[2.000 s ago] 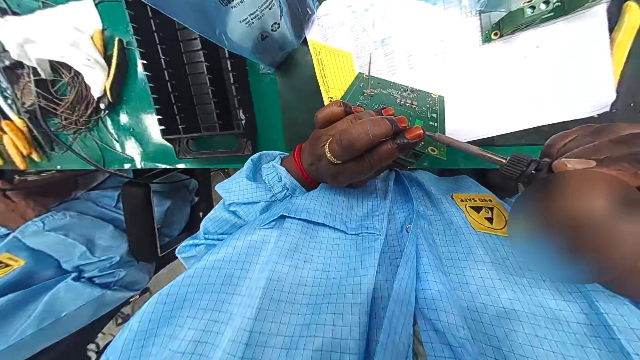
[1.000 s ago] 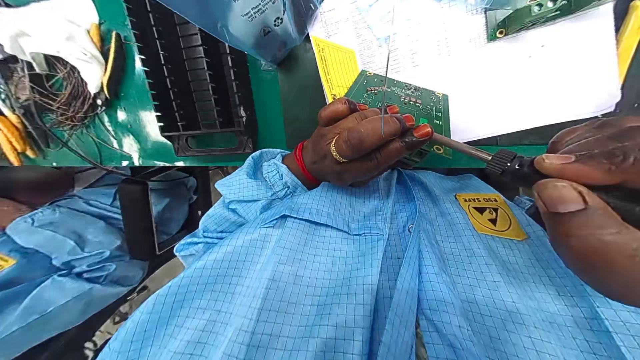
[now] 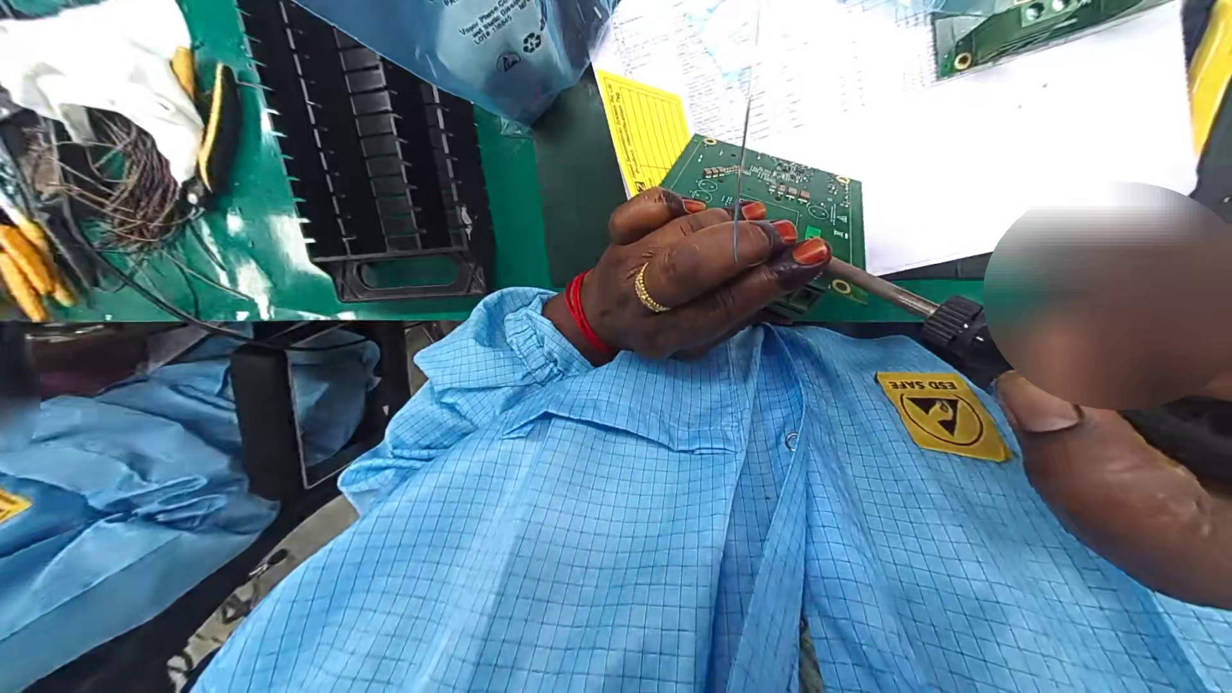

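My left hand (image 3: 688, 265), with a ring and a red wrist thread, lies curled over the lower left of a green printed circuit board (image 3: 784, 183). A thin solder wire (image 3: 744, 125) rises from between its fingers. My right hand (image 3: 1107, 481) grips the black handle of a soldering iron (image 3: 890, 294) at the right edge; a blur covers part of this hand. The iron's metal shaft points left to the fingertips of my left hand, at the board's lower edge. Those fingers hide the tip, so contact with the board cannot be seen.
A black slotted rack (image 3: 414, 274) stands left on the green mat. Beyond it lie cutters (image 3: 217, 125), a bundle of thin wires (image 3: 130, 188) and a white cloth (image 3: 106, 58). Above are a blue antistatic bag (image 3: 500, 58), printed papers (image 3: 1020, 164), a yellow card (image 3: 643, 125) and another board (image 3: 1039, 29). A co-worker's blue sleeve (image 3: 115, 500) is lower left.
Since the first frame, the solder wire has come to stand longer above my left fingers. The iron stays at the board's lower edge, and my left hand has hardly moved.
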